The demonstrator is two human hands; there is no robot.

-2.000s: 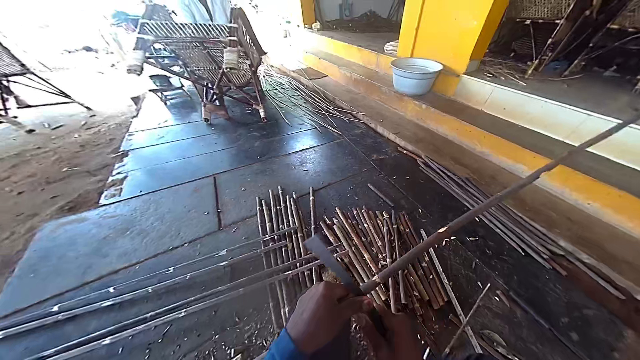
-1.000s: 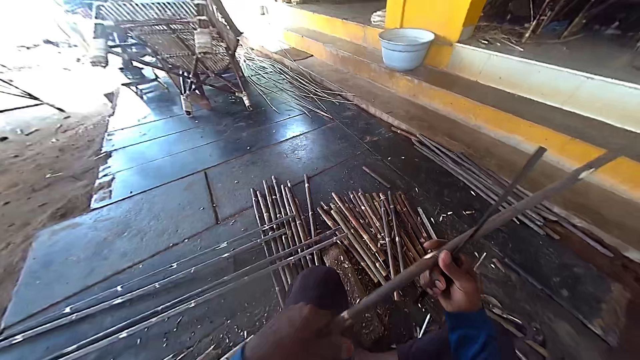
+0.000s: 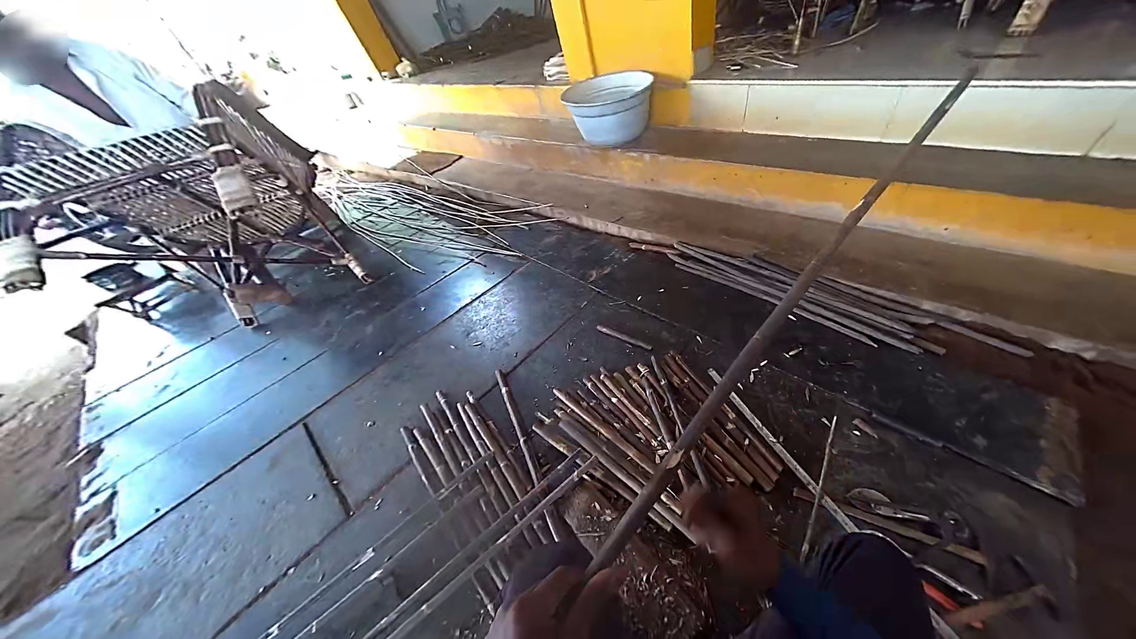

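Note:
A long dark wooden cane pole [image 3: 781, 311] slants from the bottom centre to the upper right. My left hand [image 3: 559, 608] is closed around its lower part at the bottom edge. Just right of the pole is my right hand [image 3: 732, 532], blurred by motion; what its fingers hold cannot be made out. Cut cane lengths [image 3: 621, 417] lie in a pile beyond my hands, and more short canes [image 3: 479, 444] lie side by side to the left. Long thin canes [image 3: 461, 564] reach in from the bottom left. Shavings [image 3: 661, 577] cover the floor between my knees.
A woven cane chair [image 3: 191, 200] stands at the upper left, with a person partly visible behind it. Thin strips [image 3: 435, 213] lie beyond the stone floor's middle. A plastic tub [image 3: 609, 108] sits on the step. Long poles [image 3: 825, 297] lie along the step; several tools [image 3: 896, 506] lie lower right.
One second ago my right hand held a dark blade beside the pole, farther right; it is now closer to my left hand. The pole's far end points more steeply upward. The view has shifted.

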